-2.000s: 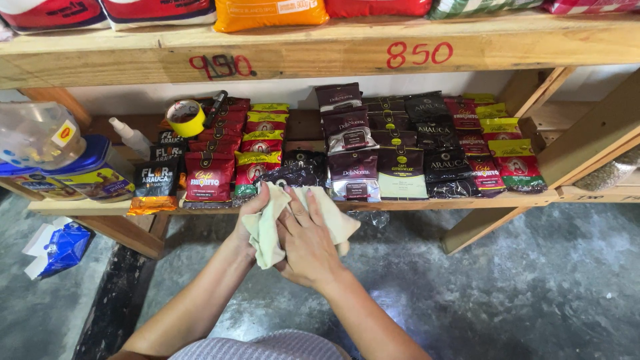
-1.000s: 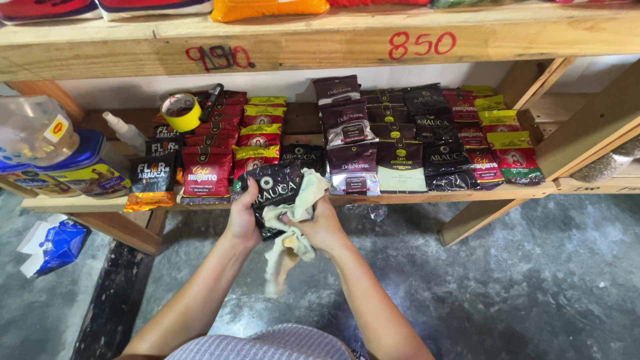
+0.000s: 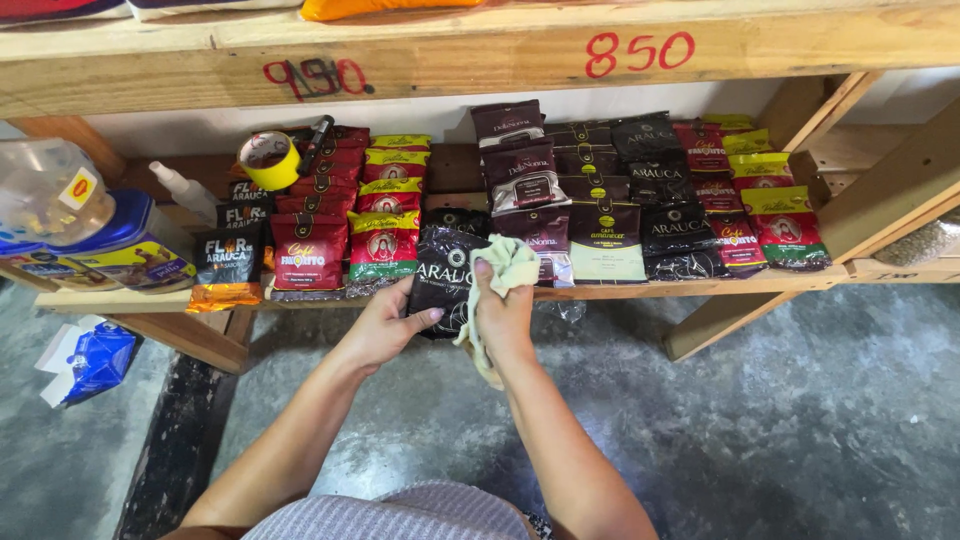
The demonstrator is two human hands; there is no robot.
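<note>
My left hand [image 3: 386,322] grips the lower left edge of a black coffee packet [image 3: 439,274], its thumb on the front. In my right hand [image 3: 502,311] is a bunched pale cloth [image 3: 510,266], which lies against the packet's right side and hangs down below the fist. The packet is upright at the shelf's front edge. Behind it a similar black packet [image 3: 455,220] is partly hidden. Red and yellow coffee packets [image 3: 385,244] stand to its left, dark purple ones [image 3: 536,232] to its right.
Rows of coffee packets line the wooden shelf [image 3: 697,287]. Yellow tape [image 3: 270,160] and a black marker [image 3: 316,145] rest on packets at left, near a spray bottle [image 3: 182,191] and blue tubs [image 3: 127,244]. A crumpled blue carton [image 3: 97,364] lies on the floor.
Two seconds ago the cloth was between both hands and covered most of what they held. The black packet then came into view, and it has since moved right, with the cloth at its right side.
</note>
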